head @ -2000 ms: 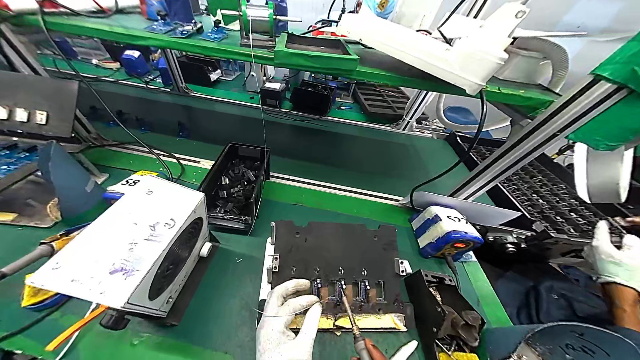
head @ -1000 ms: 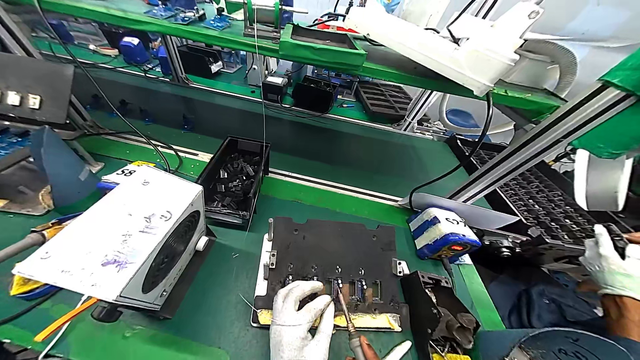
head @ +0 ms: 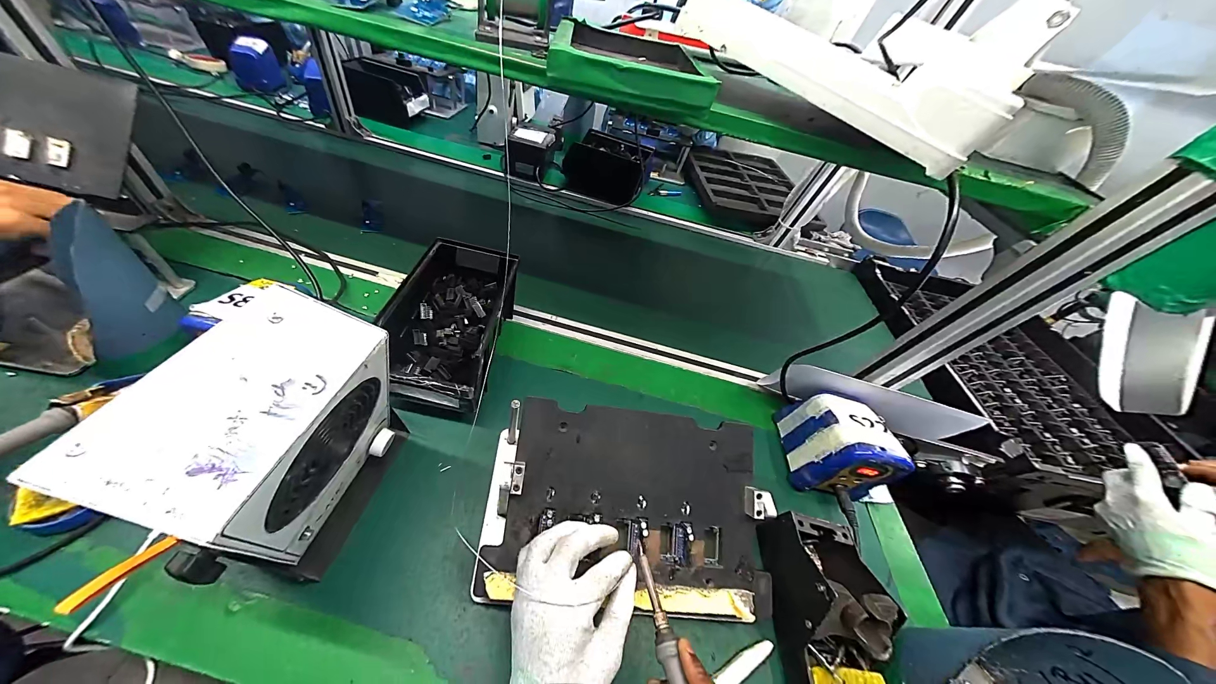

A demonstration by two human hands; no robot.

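Observation:
A black fixture plate (head: pixel 627 456) with a yellow strip along its near edge lies on the green mat, small blue circuit boards (head: pixel 678 541) in its slots. Over its lower left part rests my gloved left hand (head: pixel 570 598), fingers bent together; a thin solder wire (head: pixel 532 598) passes across the glove to the fingers. In my right hand (head: pixel 698 665), mostly below the frame edge, is a soldering iron (head: pixel 655 598), its tip at a middle slot close to my left fingertips.
A black bin (head: pixel 451 332) of small black parts stands behind the fixture. A fan unit (head: pixel 328 456) is at left, a blue soldering station (head: pixel 841 446) and a black iron holder (head: pixel 826 589) at right. Another person's gloved hand (head: pixel 1154 518) is at far right.
The iron and my left hand stay close together at the fixture's slots; the left hand's fingers have shifted slightly. A person's arm now shows at the far left edge.

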